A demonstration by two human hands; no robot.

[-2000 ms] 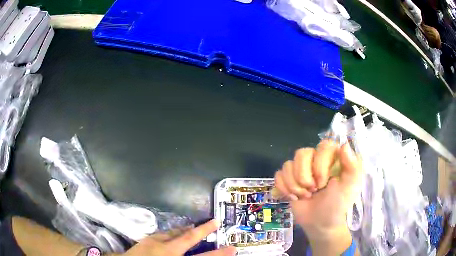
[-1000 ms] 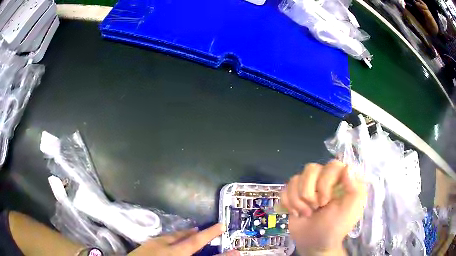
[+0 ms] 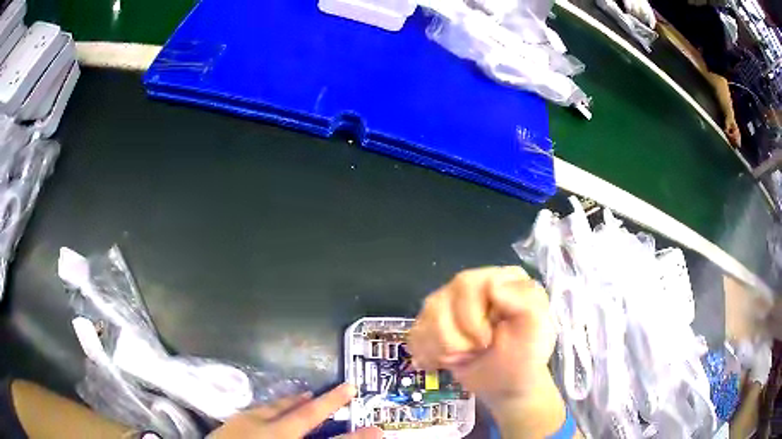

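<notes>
The open white power strip housing (image 3: 352, 343) lies at the lower middle, showing a green circuit board with a yellow block, thin wires and brass contact strips. My left hand (image 3: 287, 418) rests at its left edge, fingers on the rim, partly cut off by the picture's bottom. My right hand (image 3: 484, 330) is curled over the housing's upper right part and hides it. Whether its fingers hold anything is hidden. A white cord in a clear bag (image 3: 201, 377) lies left of the housing.
Stacked blue corrugated sheets (image 3: 283, 77) lie ahead, with a white unit (image 3: 369, 10) and bagged cord (image 3: 506, 51) on top. Bagged cords (image 3: 609, 317) pile at right, white strips (image 3: 34, 73) at left. A green conveyor (image 3: 634, 146) runs beyond; another person's arm (image 3: 724, 107) shows far right.
My right hand has moved left over the housing and covers its upper part. My left hand stays at the left edge. The view has shifted, showing more of the white unit on the sheets.
</notes>
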